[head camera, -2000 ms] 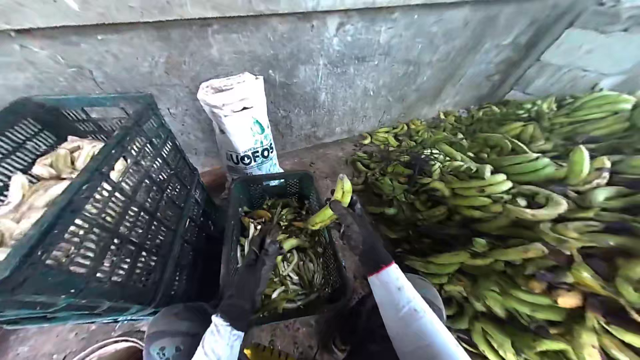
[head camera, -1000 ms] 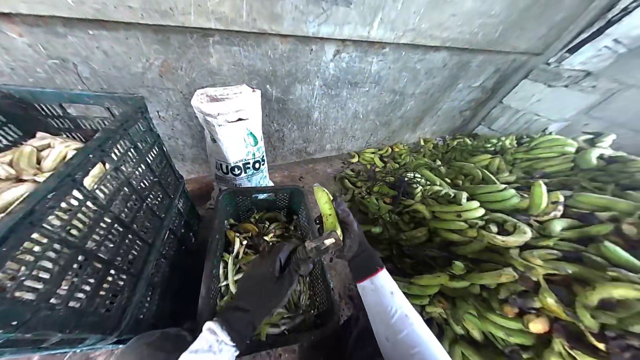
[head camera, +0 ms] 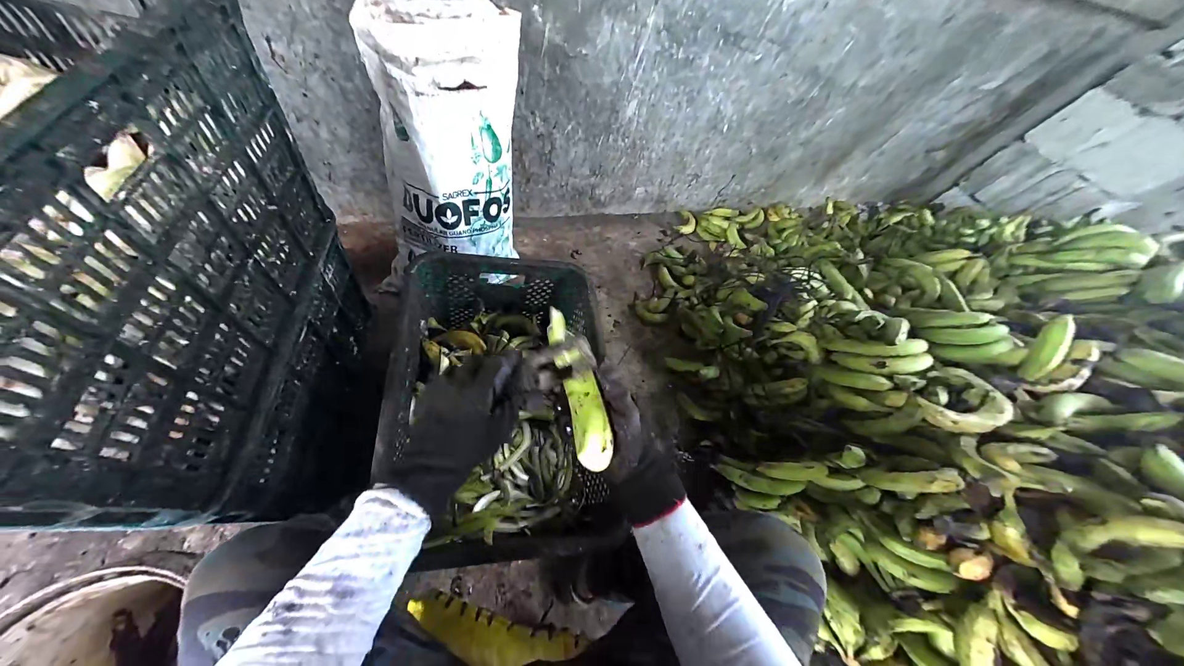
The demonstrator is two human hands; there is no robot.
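Observation:
A green plantain (head camera: 589,421), its skin partly cut away, is gripped along its side by my right hand (head camera: 638,453) in a black glove with a red cuff. My left hand (head camera: 458,416), also in a black glove, closes on a small peeling tool (head camera: 560,361) that lies across the plantain's upper part; blur hides the tool's exact shape. Both hands are over a dark plastic crate (head camera: 504,268). Strips of green and yellow peel (head camera: 523,472) lie inside it, below the plantain.
Large stacked crates (head camera: 176,277) holding pale peeled pieces stand at left. Behind the small crate, a printed white sack (head camera: 444,139) leans on the concrete wall (head camera: 740,102). A heap of green plantains (head camera: 869,370) covers the floor at right. A bucket (head camera: 102,610) sits lower left.
Two seconds ago my hands were apart, with the plantain in the right one. Now the tool in my left hand is against the plantain, and the plantain's tip points away from me.

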